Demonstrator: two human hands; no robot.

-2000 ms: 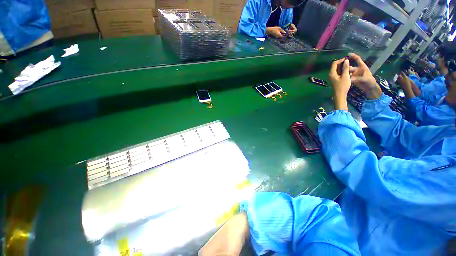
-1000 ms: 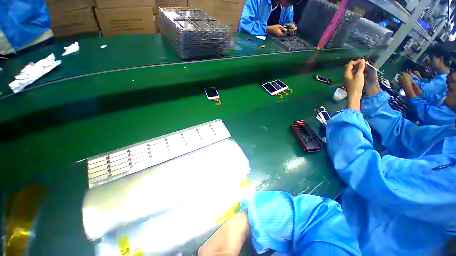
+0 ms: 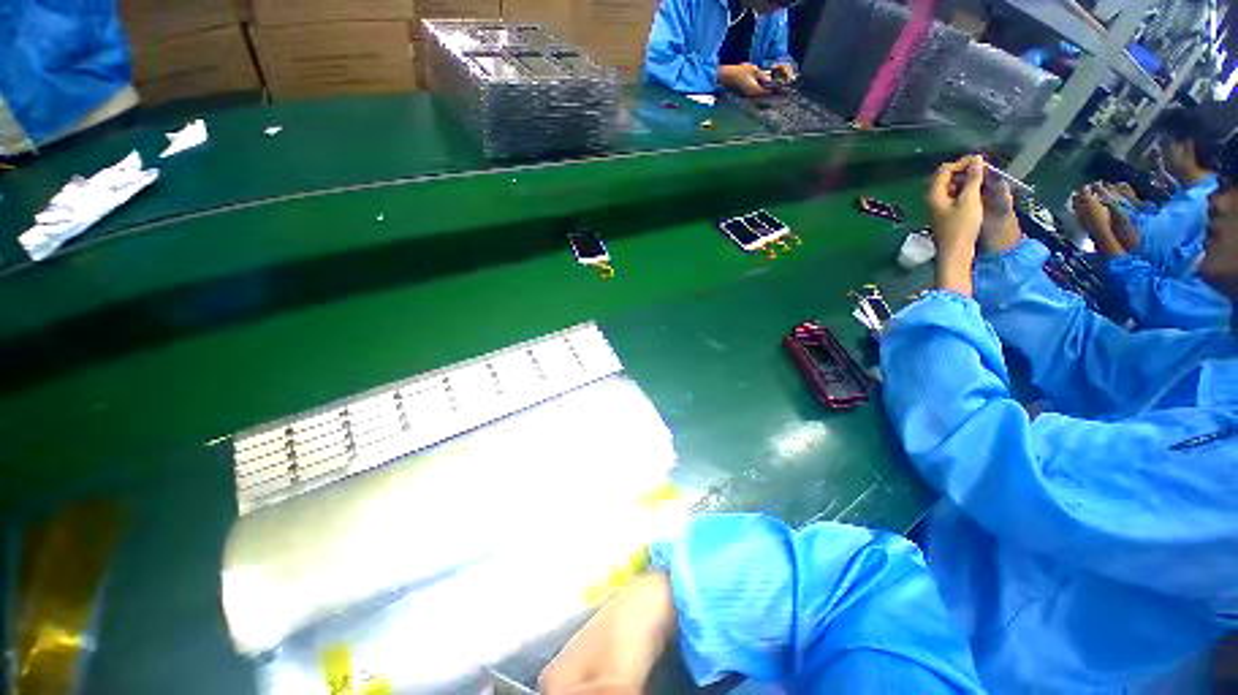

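Note:
My right hand (image 3: 614, 649), in a blue sleeve, is cut off by the bottom edge. A thin metal tool, seemingly tweezers (image 3: 511, 683), sticks out from it to the left; the fingertips are hidden. My left hand is out of the picture. A large shiny silver sheet (image 3: 448, 502) lies on the green bench. Along its far edge is a white adhesive sticker sheet (image 3: 435, 407) with rows of small bars. Yellow tape patches (image 3: 337, 668) lie on the silver sheet's near part, one with handwriting.
Green conveyor belt carries a single screen module (image 3: 588, 249) and a row of screens (image 3: 754, 230). A red-edged phone housing (image 3: 826, 364) lies right, beside a neighbouring worker's sleeve (image 3: 978, 407). Amber film (image 3: 61, 597) lies left. Clear trays (image 3: 523, 88), crumpled white paper (image 3: 88, 204) and cartons stand beyond.
The screens on the belt have moved right. The thin tool's end now shows beside my right hand. The neighbouring worker's hands have shifted, and a thin light stick shows in them.

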